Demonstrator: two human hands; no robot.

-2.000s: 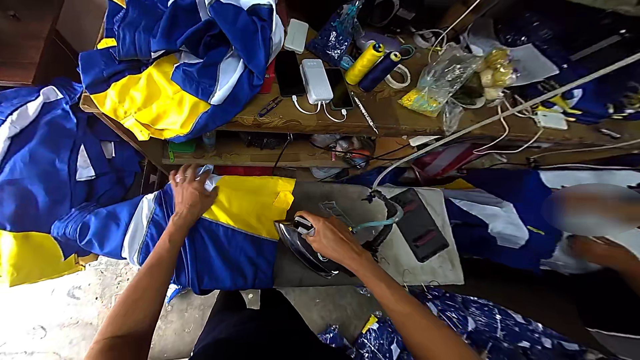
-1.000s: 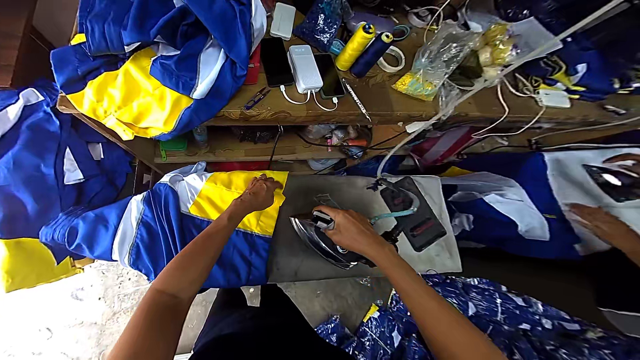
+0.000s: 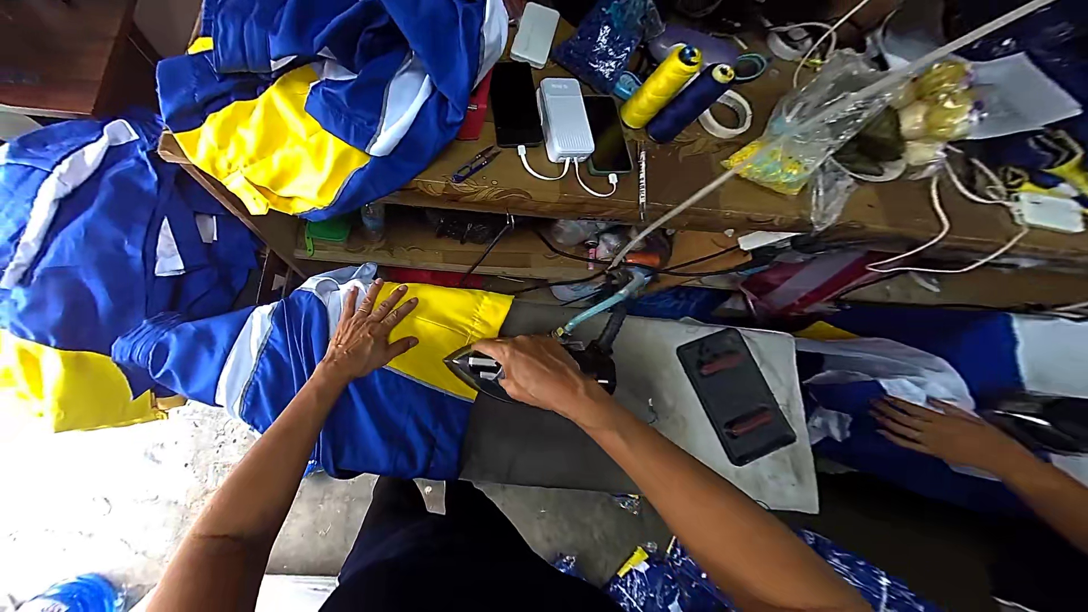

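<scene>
A blue, yellow and white garment (image 3: 399, 425) lies across the grey ironing board (image 3: 544, 446). My left hand (image 3: 365, 333) rests palm down with spread fingers on its white and yellow panels. My right hand (image 3: 540, 370) grips the handle of an iron (image 3: 480, 370), whose pointed tip lies over the right edge of the yellow panel. A light blue hose and a dark cord run up from the iron's rear. To the right, a dark iron rest (image 3: 736, 396) with two reddish pads sits on a pale cloth.
A wooden shelf (image 3: 527, 191) behind the board holds piled garments (image 3: 340, 102), thread cones (image 3: 663, 85), a white power bank (image 3: 565, 119) and phones. A pale hose (image 3: 731, 170) crosses the view. At right, a co-worker's hand (image 3: 935, 429) lies on blue-white fabric beside another iron (image 3: 1041, 421).
My right hand has moved the iron left from the bare board onto the garment's yellow panel. My left hand has shifted left from the yellow panel's upper part, where it was one second ago.
</scene>
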